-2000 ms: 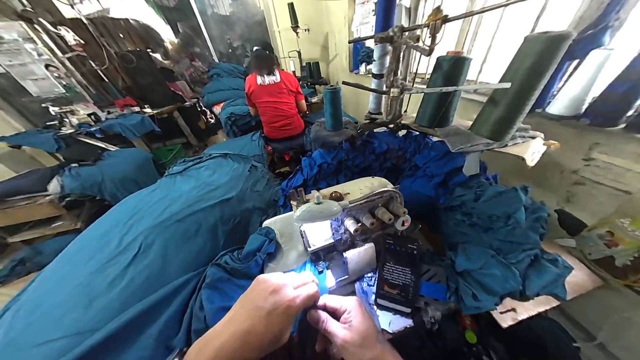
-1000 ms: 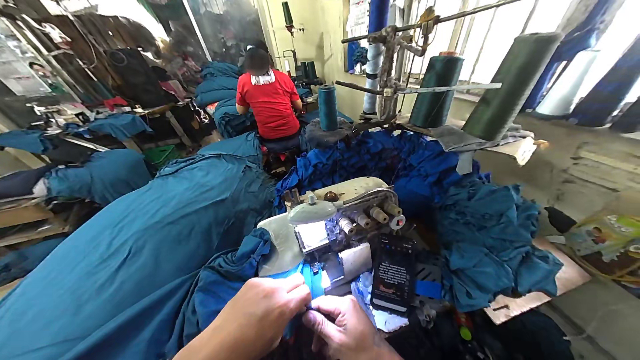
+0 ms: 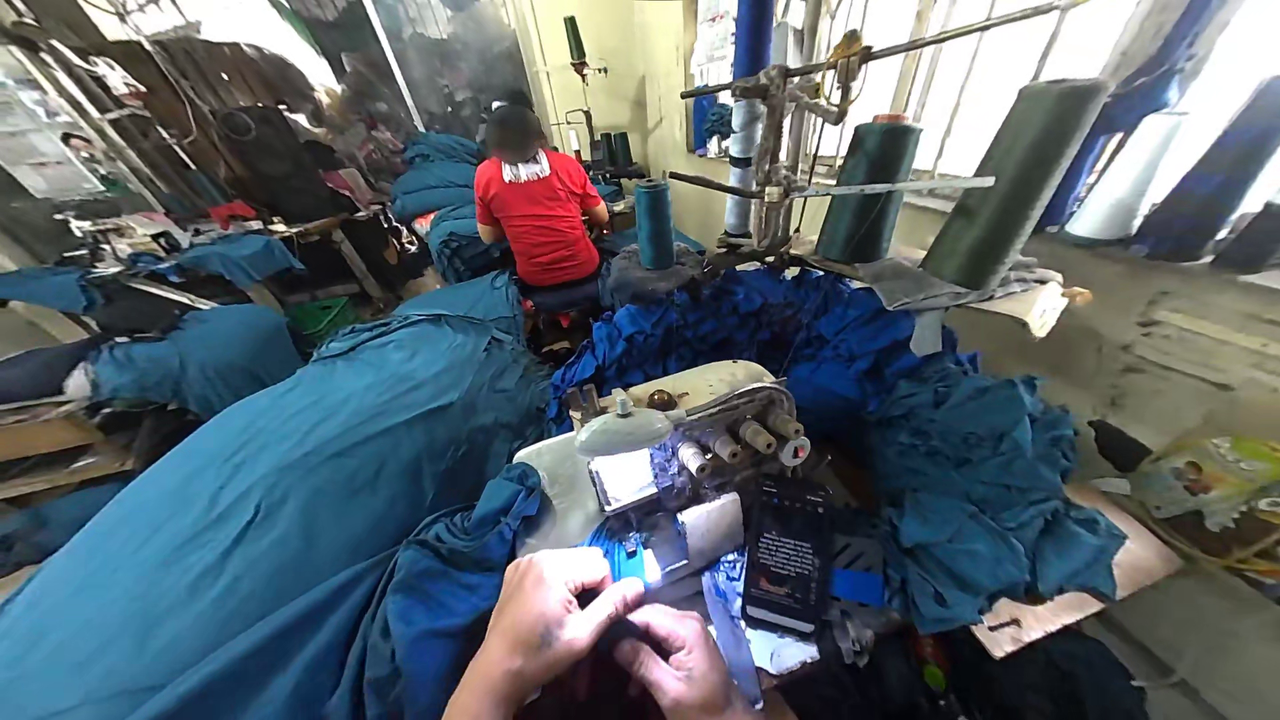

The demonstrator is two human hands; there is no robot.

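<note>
An overlock sewing machine (image 3: 570, 480) with a lit needle area stands in front of me. My left hand (image 3: 550, 620) pinches teal fabric (image 3: 625, 565) just before the presser foot, thumb and fingers closed on it. Close beside it on the right, my right hand (image 3: 680, 655) has thumb and fingertips together on a dark part of the cloth; its lower edge is in shadow. A smartphone (image 3: 787, 560) with text on its screen lies right of the machine's front. Teal cloth (image 3: 450, 570) bunches to the left of the machine.
A long teal fabric heap (image 3: 300, 430) fills the left. Blue fabric (image 3: 800, 330) lies behind the machine, crumpled teal pieces (image 3: 980, 500) to its right. Thread cones (image 3: 870, 190) stand on a rack at the back right. A person in a red shirt (image 3: 537, 215) sits farther back.
The light blue cloth between my hands and the presser foot shows less than before, and my hands hold a darker part. The seated person's arms have shifted slightly.
</note>
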